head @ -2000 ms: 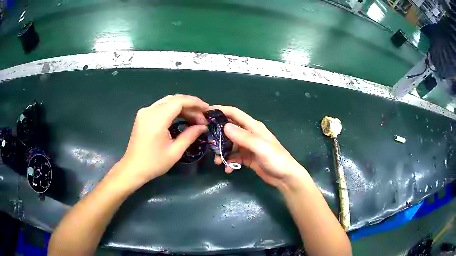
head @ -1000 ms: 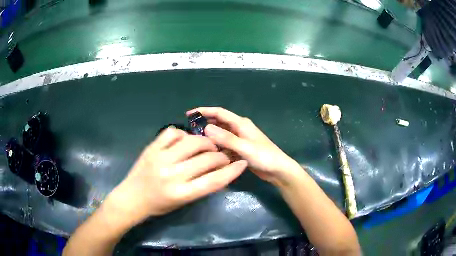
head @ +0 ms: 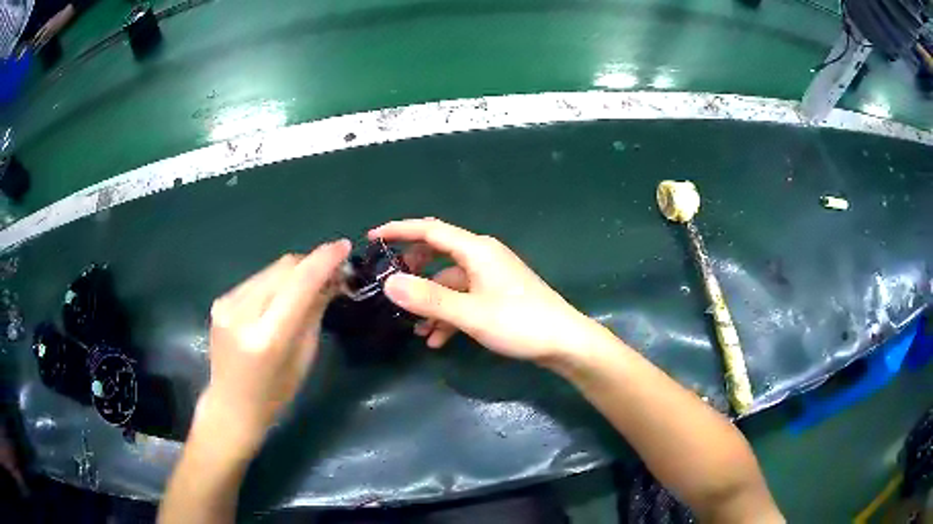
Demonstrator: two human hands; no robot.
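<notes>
My right hand (head: 476, 292) holds a small dark round part (head: 381, 268) between thumb and fingers, near the middle of the bench. A pale wire shows at its lower left side. My left hand (head: 276, 322) is blurred, with its fingertips at the left side of the part, close to the wire; whether they pinch it cannot be told. A black cylindrical housing (head: 363, 333) lies in shadow below and between the hands, mostly hard to make out.
Several open black housings (head: 113, 387) stand at the left. A mallet (head: 711, 297) lies right of my hands, a small pale piece (head: 835, 203) farther right. A white strip (head: 440, 115) separates the bench from the green belt (head: 430, 51). A person's sleeve (head: 892, 29) is at the upper right.
My left hand has moved left and back from across the right hand, uncovering the held part and wire. The view has shifted, so the mallet and bench items sit differently in the picture.
</notes>
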